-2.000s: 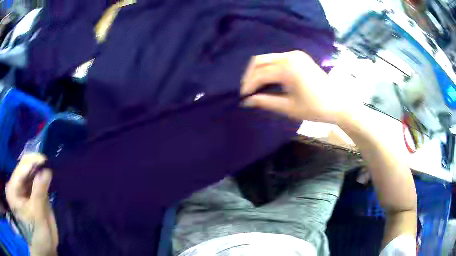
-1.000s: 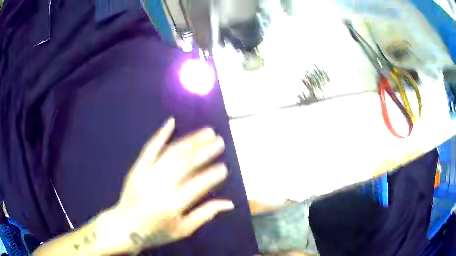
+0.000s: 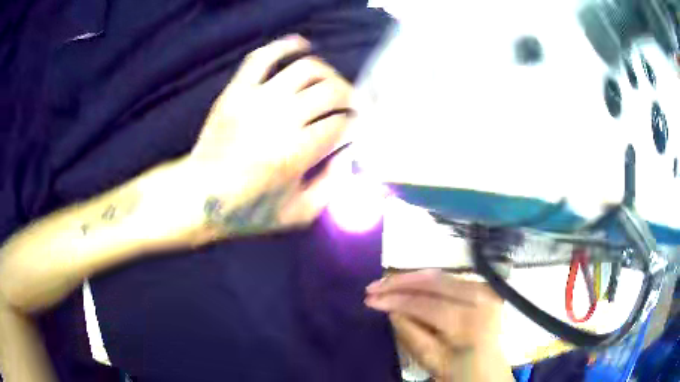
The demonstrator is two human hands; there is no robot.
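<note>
Dark navy cloth (image 3: 224,306) lies spread over the left and middle of the view. My left hand (image 3: 276,142) is on the cloth beside the machine head, its fingers bent and pointing up and right. Its fingertips reach the edge of the white head and are partly hidden. My right hand (image 3: 440,313) is at the cloth's right edge, below the machine head, with fingertips at the edge; whether they pinch it cannot be told. The sewing machine head (image 3: 477,112) is white with a blue band. The bright pink-white lamp glow (image 3: 356,205) hides the needle area.
Scissors with a red handle loop (image 3: 581,287) lie on the white table (image 3: 529,321), partly behind a dark curved machine part (image 3: 537,321). A blue basket (image 3: 619,358) shows at the lower right. Dark round holes mark the machine head.
The machine head now fills the upper right. My left hand has moved up beside it from below the glow. My right hand has come into view at the cloth's edge.
</note>
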